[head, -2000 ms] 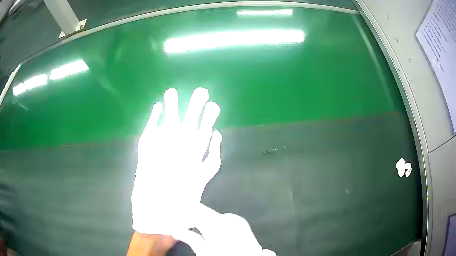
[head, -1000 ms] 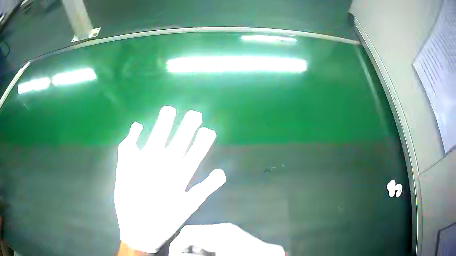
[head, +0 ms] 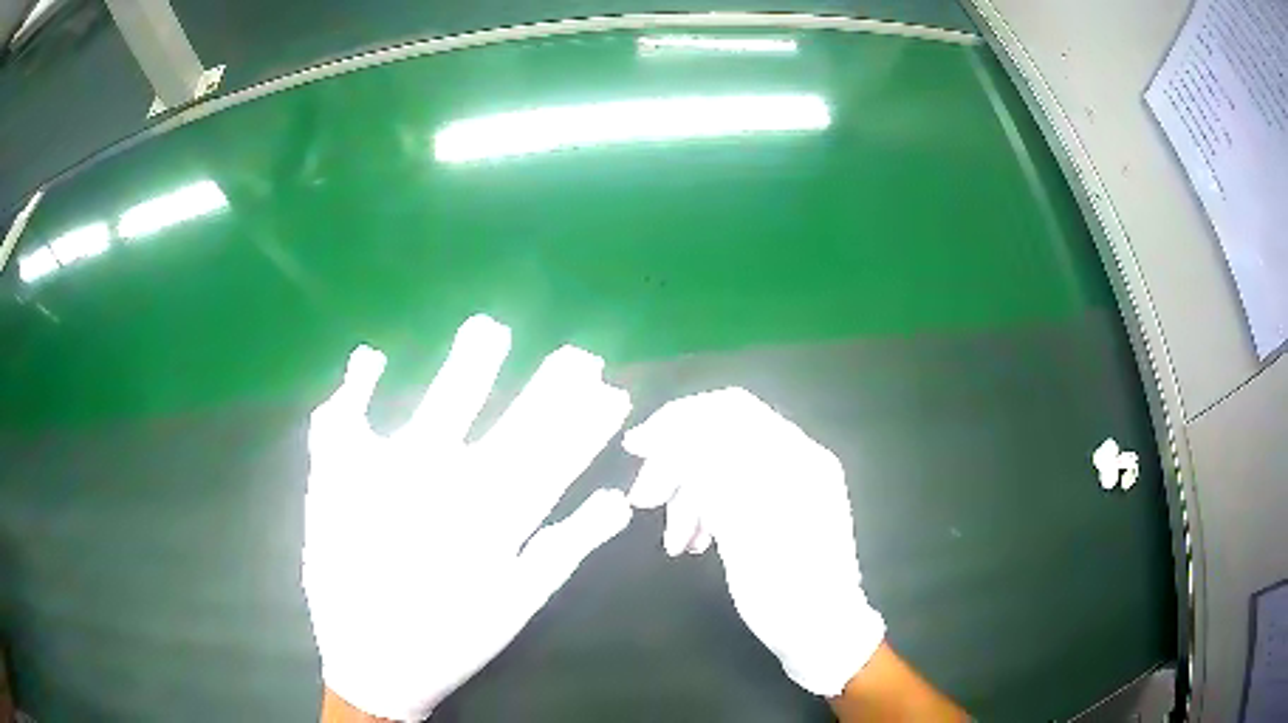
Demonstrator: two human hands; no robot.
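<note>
Both my hands wear overexposed bright white gloves. My left hand [head: 424, 551] is open over the dark near part of the bench mat [head: 975, 565], back up, thumb and fingers apart, holding nothing. My right hand [head: 770, 516] is just to its right with bent fingers. Its fingertips are close by the tips of the left thumb and index finger. Glare hides whether they touch or pinch the left glove. Bare wrists show below both cuffs.
A small cluster of white lumps, like rolled finger cots [head: 1116, 465], lies near the right bench edge. A grey panel [head: 1088, 99] with a posted paper sheet [head: 1229, 156] stands at right. A white post [head: 163, 57] stands beyond the bench.
My right hand has moved up from the left wrist area at the bottom to beside the left fingertips. My left fingers have spread compared with the earliest frame. The camera view has shifted slightly.
</note>
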